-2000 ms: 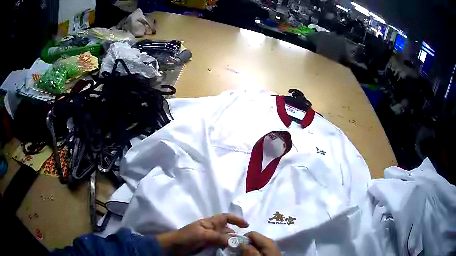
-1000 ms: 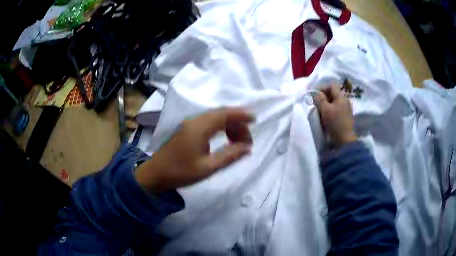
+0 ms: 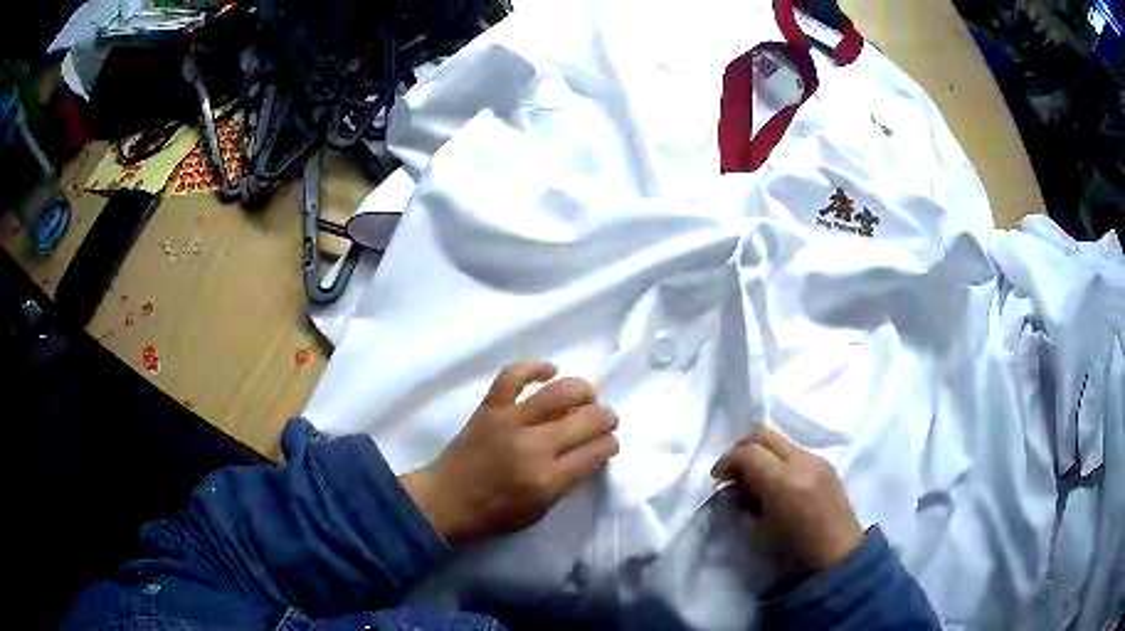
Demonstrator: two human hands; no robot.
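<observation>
A white uniform jacket (image 3: 555, 234) with a dark red collar (image 3: 737, 117) and gold-brown chest embroidery (image 3: 849, 212) lies in front of me. A round white button (image 3: 664, 349) shows beside its front placket (image 3: 745, 321). My left hand (image 3: 524, 454) is palm down on the jacket left of the placket, fingers bent; its thumb and anything under the fingertips are hidden. My right hand (image 3: 796, 493) pinches the jacket's front edge low on the placket, its fingertips partly hidden by folds. No snips can be made out.
Another jacket with a red collar (image 3: 849, 47) lies beneath. More white jackets (image 3: 1061, 333) are heaped at right. Black hangers (image 3: 315, 93) lie tangled at upper left, near a dark strip (image 3: 105, 247), patterned paper and red scraps (image 3: 151, 358) on the wooden table (image 3: 222, 296).
My right hand has moved down the placket, from near the embroidery to the lower front. My left hand, raised and spread before, has come down onto the jacket with its fingers bent.
</observation>
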